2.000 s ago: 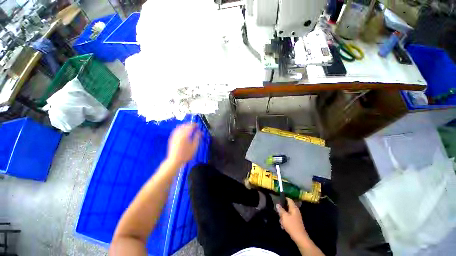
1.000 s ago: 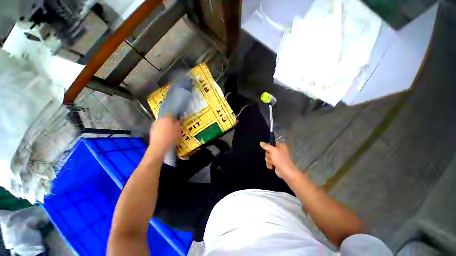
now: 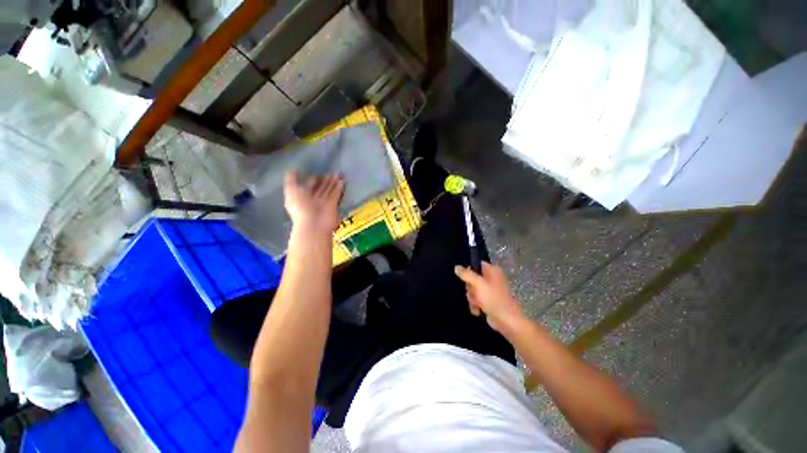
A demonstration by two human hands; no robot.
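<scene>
The padded pounding block (image 3: 400,209), in yellow printed wrapping with a green patch, stands low in front of me, left of centre. The grey cover cloth (image 3: 365,159) lies over much of its top and hangs past its left side. My left hand (image 3: 313,202) lies on the cloth with its fingers bent; whether it grips the cloth is hidden. My right hand (image 3: 488,294) holds the mallet (image 3: 469,221) by its black grip, with the yellow-green head up, over my leg and right of the block.
A blue crate (image 3: 177,341) stands at my left leg. A heap of white panels (image 3: 53,186) lies at the left on the sewing table, whose brown edge (image 3: 190,80) runs above the crate. More white panels (image 3: 611,97) lie in an open carton (image 3: 757,115) at upper right.
The grey cloth, bunched in my left hand before, is now spread over the block. The mallet is slightly lower and further left. The view has shifted a little.
</scene>
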